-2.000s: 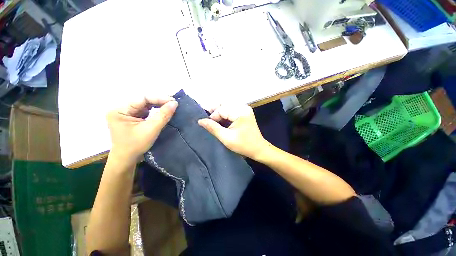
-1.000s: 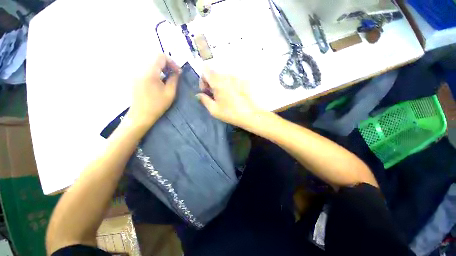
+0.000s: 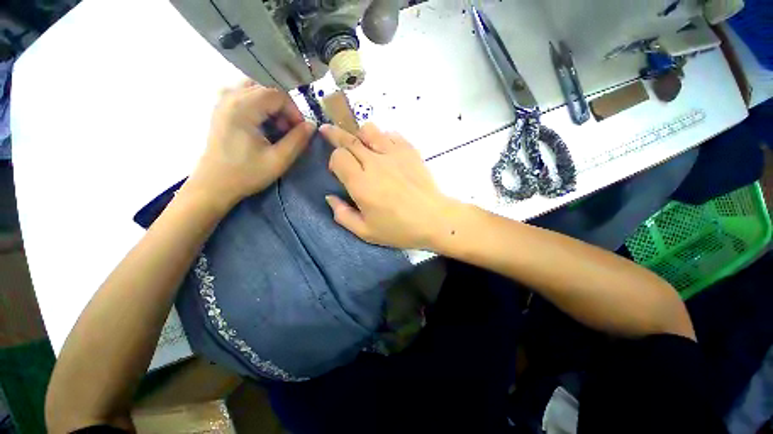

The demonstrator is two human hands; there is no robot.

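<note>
A grey-blue denim panel (image 3: pixel 271 271) lies on the white table's front and drapes over its edge, with a pale speckled trim line along its lower left. Its top end is at the needle area of the sewing machine (image 3: pixel 254 38). My left hand (image 3: pixel 254 140) pinches the panel's top end, thumb and fingers together, just left of the needle. My right hand (image 3: pixel 386 182) lies on the panel's right edge, fingertips near the small tan block (image 3: pixel 339 112). The exact needle contact is hidden by my fingers.
Shears (image 3: pixel 525 119) with speckled wrapped handles lie right of my right hand, with thread snips (image 3: pixel 570 82) beside them. A brown block (image 3: pixel 620 101) and small metal parts (image 3: pixel 664 69) lie further right. A green mesh basket (image 3: pixel 699 242) is below the table's right edge.
Both hands have carried the panel's top end forward from the table's front edge up to the needle. The view has moved closer to the machine. My right fingers now lie flatter on the cloth.
</note>
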